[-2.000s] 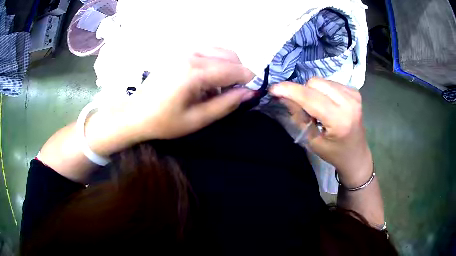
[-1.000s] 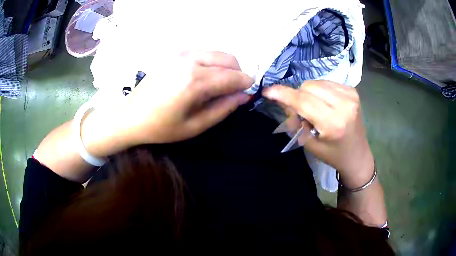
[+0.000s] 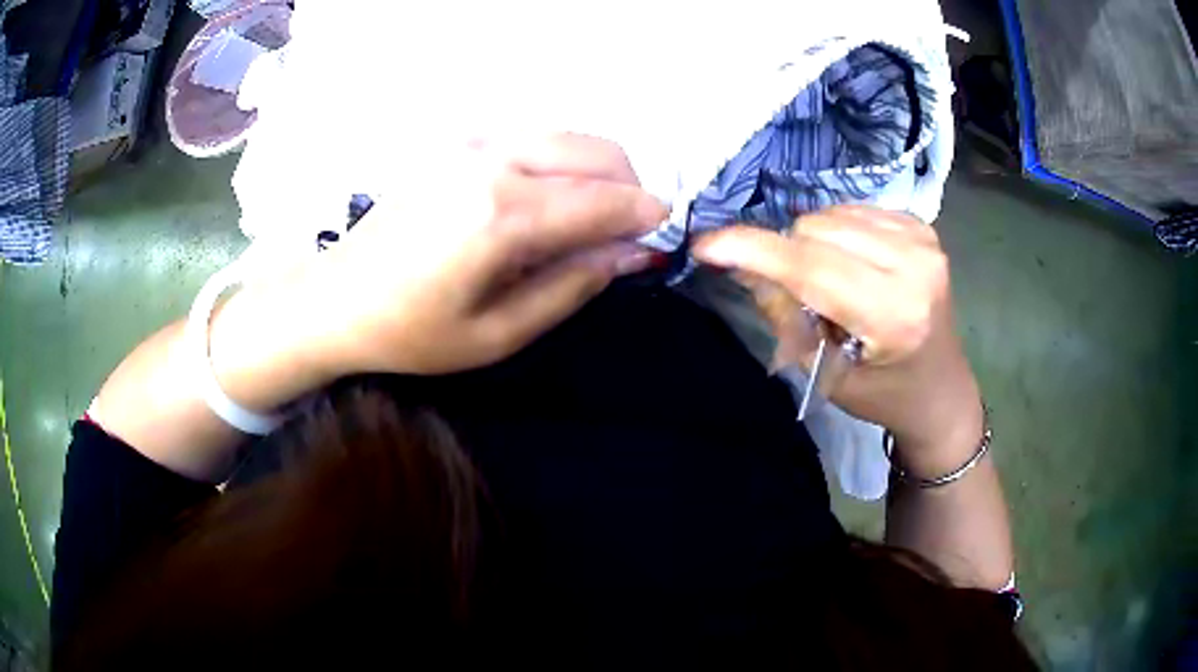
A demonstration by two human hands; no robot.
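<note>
The striped garment [image 3: 821,151] lies on white cloth [image 3: 434,79] over my lap, its opening edged with black trim [image 3: 913,99]. My left hand [image 3: 526,250] pinches the garment's edge at the dark trim. My right hand [image 3: 841,282] has its thumb and forefinger at the same spot, close to the left fingertips, also pinching there. Thread snips [image 3: 813,378] lie in the right palm, one pale blade pointing down. A needle cannot be made out between the fingers.
A pinkish tub [image 3: 210,92] stands at the upper left, beside a box [image 3: 116,92] and checked fabric [image 3: 40,171]. A grey-brown bin [image 3: 1117,105] with a blue edge stands at the upper right. The floor [image 3: 1064,355] is green.
The dark strip that stood up between my fingertips two seconds ago no longer shows upright. The snips' blades, spread apart a second ago, now show as one narrow blade. Both hands stay nearly in place.
</note>
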